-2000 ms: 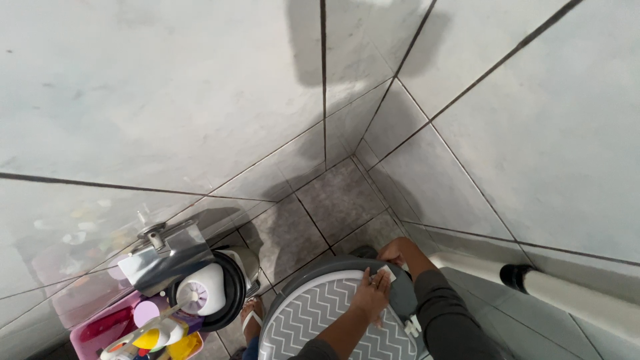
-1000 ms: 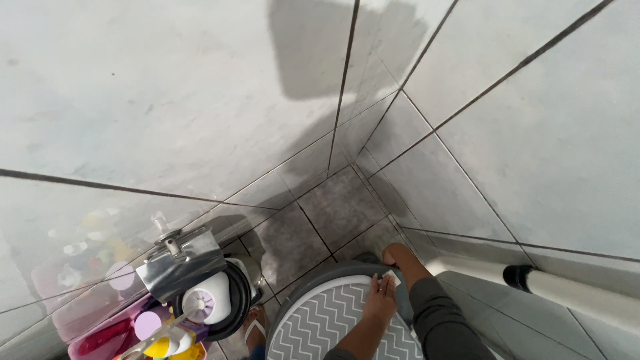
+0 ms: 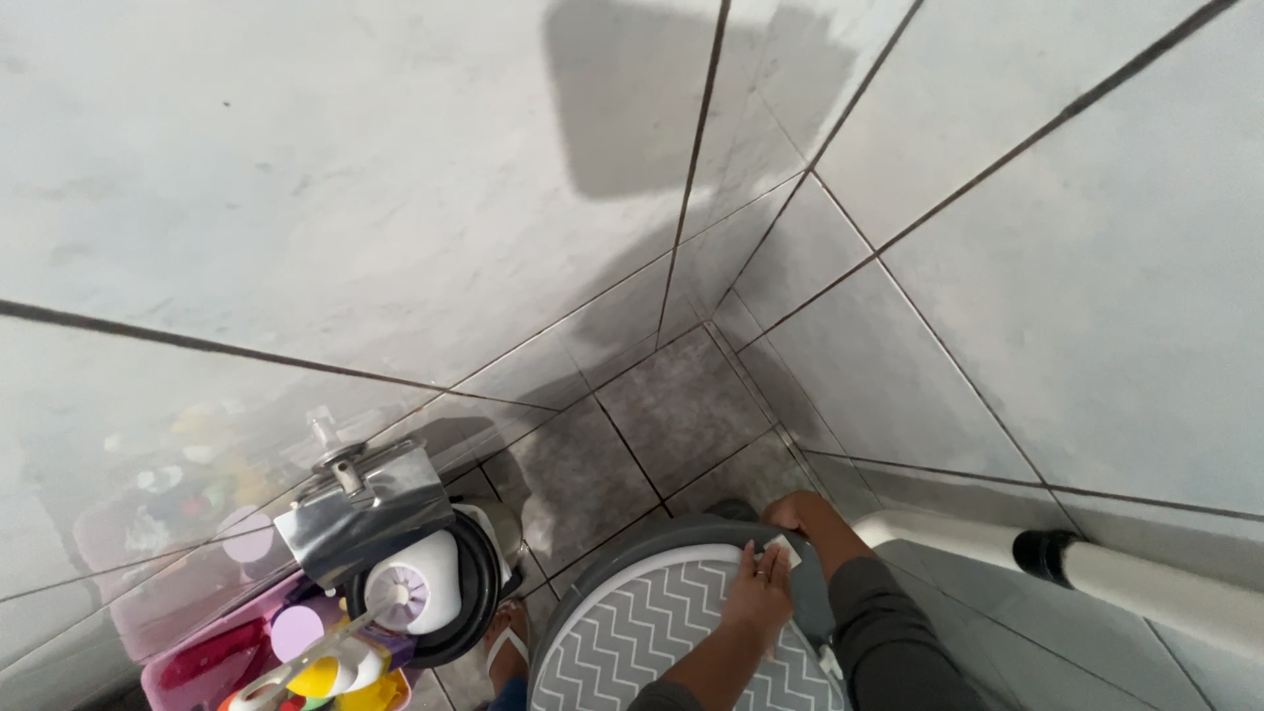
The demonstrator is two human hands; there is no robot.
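A toilet lid with a grey and white zigzag fabric cover [image 3: 632,632] lies shut at the bottom centre. My left hand [image 3: 760,591] rests at the lid's far right edge, its fingers on a small white piece of paper or cloth [image 3: 787,549]. My right hand [image 3: 787,511] is curled at the outer rim of the grey toilet seat [image 3: 691,533], beyond the left hand; its fingertips are hidden, and I cannot tell what it holds.
At lower left stand a pink basket [image 3: 163,681] of bottles, a black bin [image 3: 484,592] with a white toilet-brush holder [image 3: 420,583], and a metal paper holder [image 3: 370,499] on the wall. A white pipe [image 3: 1165,583] runs along the right wall. A sandalled foot [image 3: 507,642] is beside the toilet.
The left hand shifts slightly at the lid's far edge, with the white piece still by its fingers. The right hand remains near the seat's rim.
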